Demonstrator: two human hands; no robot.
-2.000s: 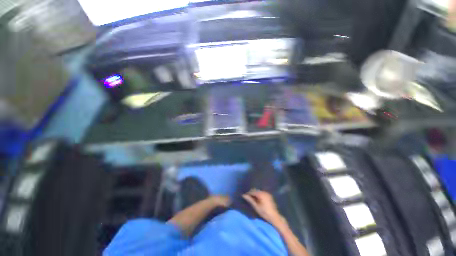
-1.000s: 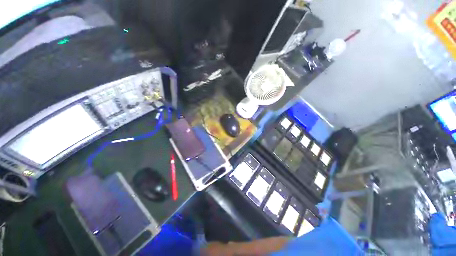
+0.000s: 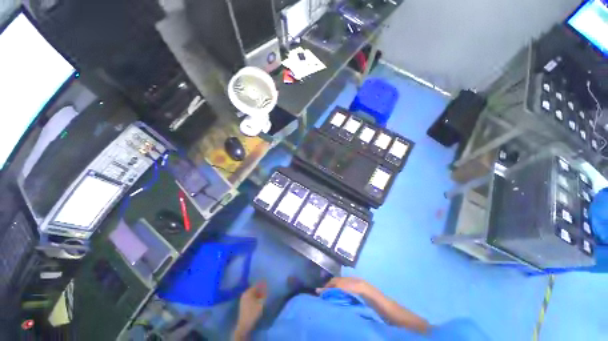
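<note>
My left hand [image 3: 252,301] is small and blurred at the bottom, beside the bench. My right hand [image 3: 348,286] lies low in front of my blue shirt. I cannot make out a thing in either hand, nor how the fingers are set. The phone tray [image 3: 310,245] in front of me holds several phones [image 3: 311,213] with whitish faces. A second phone tray [image 3: 343,158] behind it has a row of phones at its far side. On the bench, one purplish phone [image 3: 128,242] lies on an antenna coupler plate [image 3: 157,248]; another plate [image 3: 204,189] lies behind it.
The tester [image 3: 90,200], a black mouse [image 3: 169,222] and a red pen [image 3: 185,210] are on the bench at left. A second mouse [image 3: 235,148] and a white fan [image 3: 253,92] are behind. Blue stools stand near [image 3: 208,272] and far [image 3: 375,98]. Another bench [image 3: 467,233] stands right.
The view has swung to the right and widened, so the trays now lie near the middle. Both hands show low in the picture; a second ago only one forearm showed at the bottom.
</note>
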